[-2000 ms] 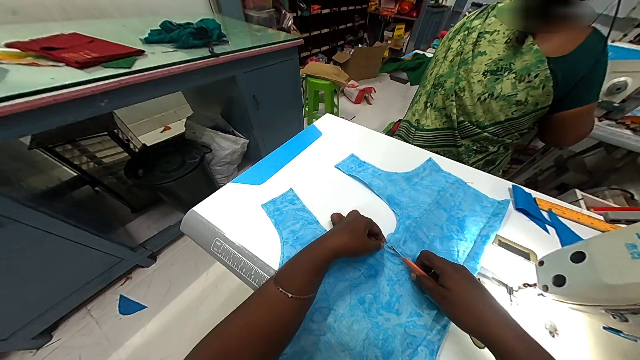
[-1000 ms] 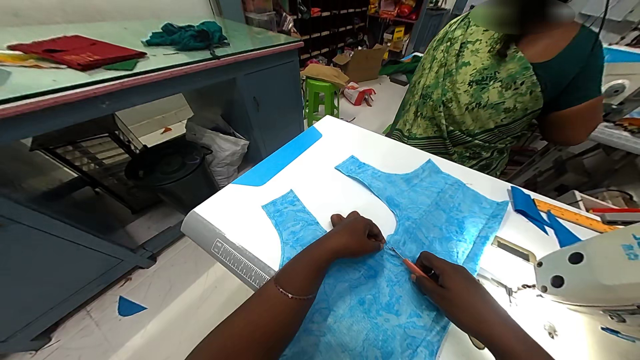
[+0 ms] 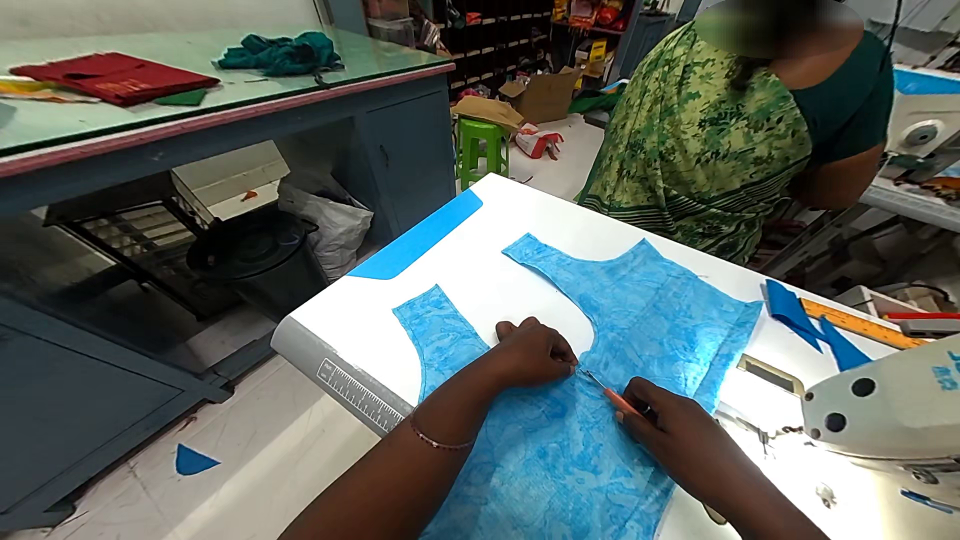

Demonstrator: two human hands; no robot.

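A blue patterned garment piece [image 3: 637,300] lies spread on the white sewing machine table [image 3: 517,202], with a curved neckline cut between two shoulder parts. My left hand [image 3: 534,352] pinches the cloth at the bottom of that curve between thumb and fingertips. In my right hand [image 3: 656,416] is a seam ripper [image 3: 616,397] with an orange handle, its metal tip at the cloth close to my left fingertips. Whether the tip is under a thread cannot be seen.
The sewing machine head [image 3: 892,405] stands at the right. Beyond the garment lie blue cloth scraps [image 3: 795,311] and a wooden ruler [image 3: 862,322]. Another person [image 3: 705,142] sits past the table. At the left are a glass-topped table [image 3: 360,56] and a black bin [image 3: 255,255].
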